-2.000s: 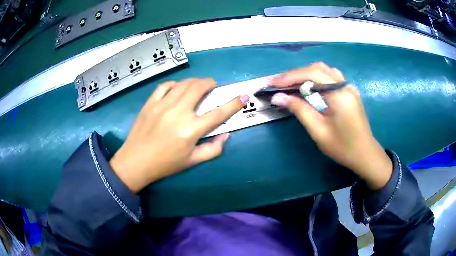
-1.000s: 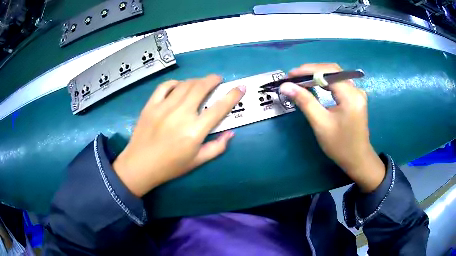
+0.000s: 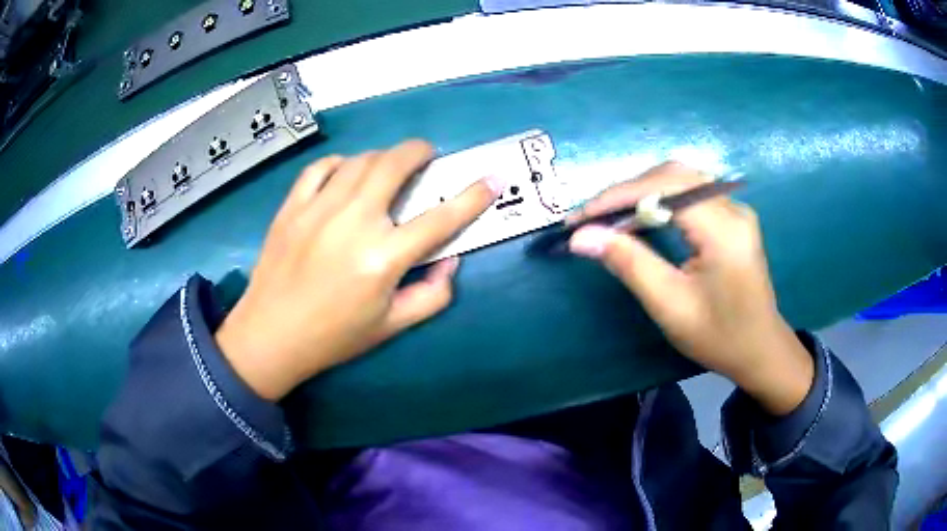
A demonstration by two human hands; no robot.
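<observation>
A silver-white fixture plate [image 3: 535,187] lies tilted on the green surface in front of me. My left hand [image 3: 348,244] rests over its left part, index fingertip on the plate beside the rightmost nest, thumb at its near edge; the other nests are mostly covered. My right hand [image 3: 701,275] holds dark tweezers [image 3: 691,197] like a pen, a pale band around their middle. The tweezer tips are blurred, just off the plate's near right edge over the green surface. I cannot tell whether they hold a part.
A waiting fixture [image 3: 223,156] with four nests lies at the upper left, partly over the white band [image 3: 415,64]. Another fixture [image 3: 197,42] lies beyond it on the dark green surface [image 3: 343,19]. Part of a metal rail shows at the top edge.
The right hand has lowered the tweezers from the plate's right nest to just off its near edge. The held plate and the waiting fixture have shifted left in view.
</observation>
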